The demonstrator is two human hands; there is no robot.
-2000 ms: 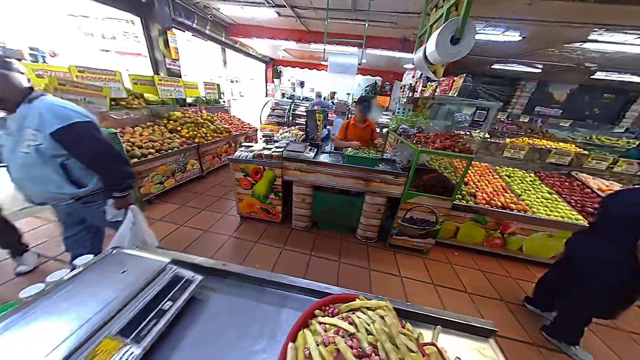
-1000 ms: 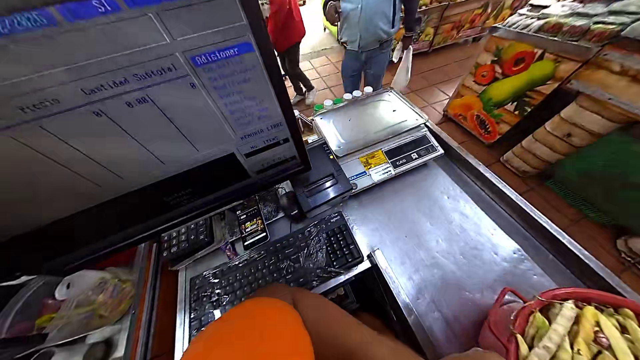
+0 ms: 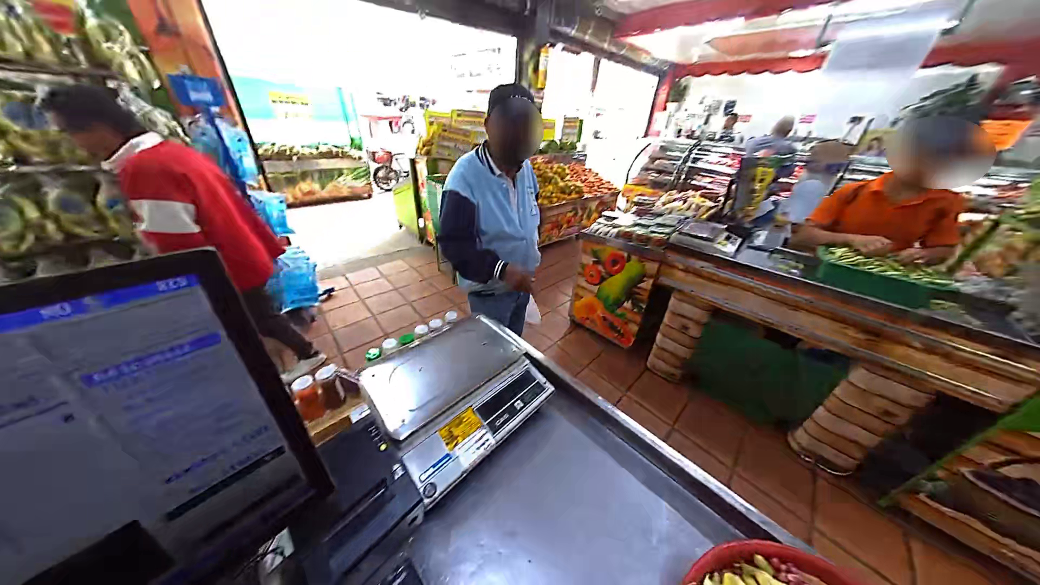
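Neither of my hands shows in the head view, so what they hold or touch is hidden. A steel-topped weighing scale stands on the metal counter, with a yellow label and a dark display panel on its near side. At the bottom right edge, a red basin of bean pods is partly cut off. To the left of the scale, a computer monitor shows a lit screen. Between monitor and scale sits a black printer-like device.
Capped jars stand behind the scale. A person in a blue jacket stands beyond the counter; another in red is at left. Across the tiled aisle, a person in orange is at a green crate of pods.
The view has swung up and left from the keyboard. An orange sleeve and forearm, seen over the keyboard a second ago, are out of view now.
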